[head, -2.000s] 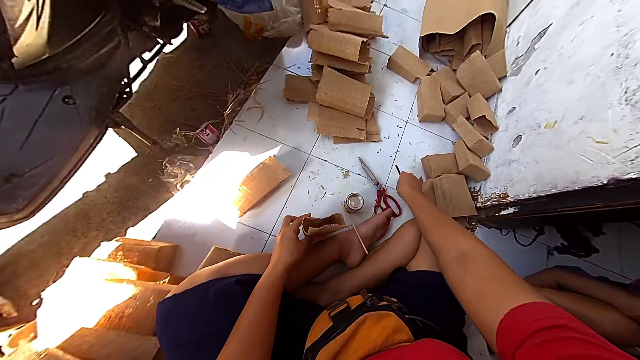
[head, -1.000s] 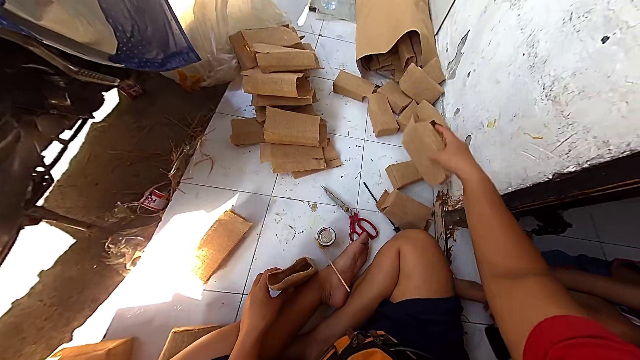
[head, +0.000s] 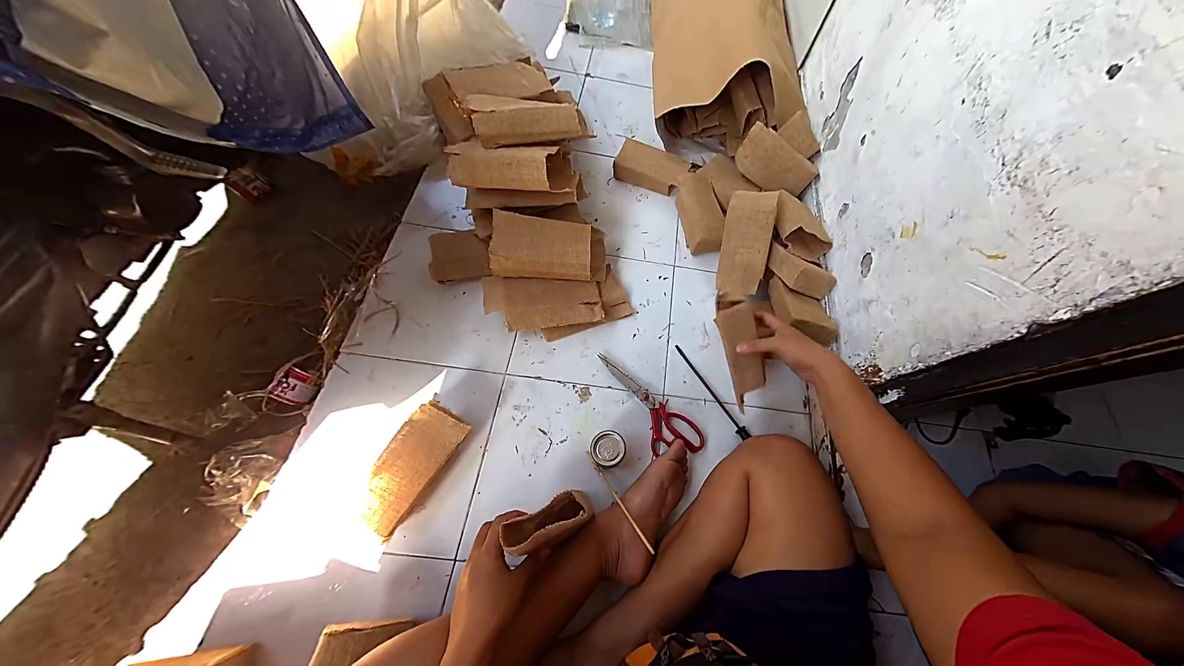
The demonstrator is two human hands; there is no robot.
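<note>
My left hand (head: 486, 573) holds a small brown burlap-like pouch (head: 546, 524), its mouth open, above my shin. My right hand (head: 786, 347) reaches out to a brown pouch (head: 740, 347) at the edge of the right pile, fingers spread at its side; whether they grip it I cannot tell. Between the hands lie red-handled scissors (head: 652, 402), a small round tin (head: 608, 449), a thin wooden stick (head: 624, 509) by my foot, and a dark thin rod (head: 710, 390) with a black end.
Flat brown pieces (head: 541, 245) are stacked on the tiles ahead. A large brown bag (head: 726, 46) with pieces inside lies behind more pouches (head: 700, 213). One pouch (head: 416, 467) lies in sunlight at left. A worn white surface (head: 999, 185) borders the right; another person's arm (head: 1082, 509) shows there.
My right hand held up a brown pouch a second ago; now it is lower, beside another pouch, and a long pouch lies on the pile. My left hand keeps its pouch.
</note>
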